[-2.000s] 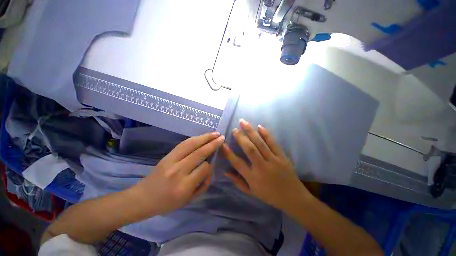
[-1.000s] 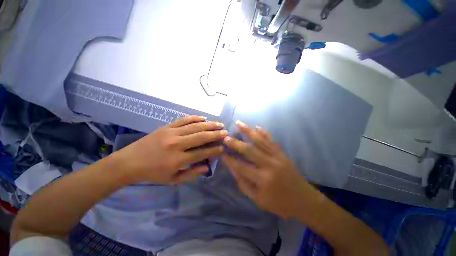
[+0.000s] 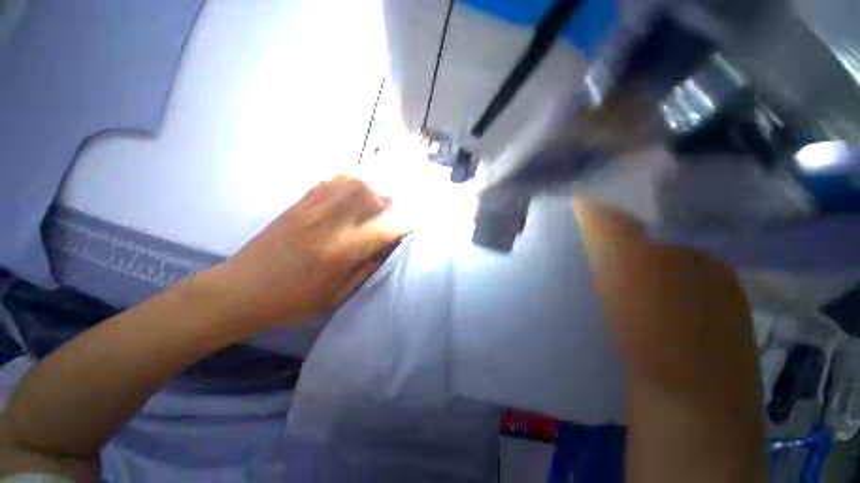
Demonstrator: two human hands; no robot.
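The light blue-grey garment panel (image 3: 556, 321) lies under the sewing machine head (image 3: 500, 71) and hangs over the table's front edge, with soft folds. My left hand (image 3: 321, 245) is left of the needle area, its fingers curled together and pinching the panel's left edge; the fingertips are partly lost in glare. My right forearm reaches up on the right and passes behind the machine head, which hides my right hand. The presser foot (image 3: 443, 151) shows small in the glare, with a dark grey attachment (image 3: 502, 219) to its right.
Another panel (image 3: 85, 66) with a curved notch lies flat at the left. The table-edge ruler (image 3: 123, 250) runs below it. Loose cloth (image 3: 198, 434) is at the lap. A red basket part (image 3: 530, 423) and blue basket parts (image 3: 589, 453) show at the bottom. Blurred machine parts cross the upper right.
The view has moved closer to the machine head. My left hand has moved up to beside the needle area. My right hand has gone up behind the head, out of sight. The panel has shifted.
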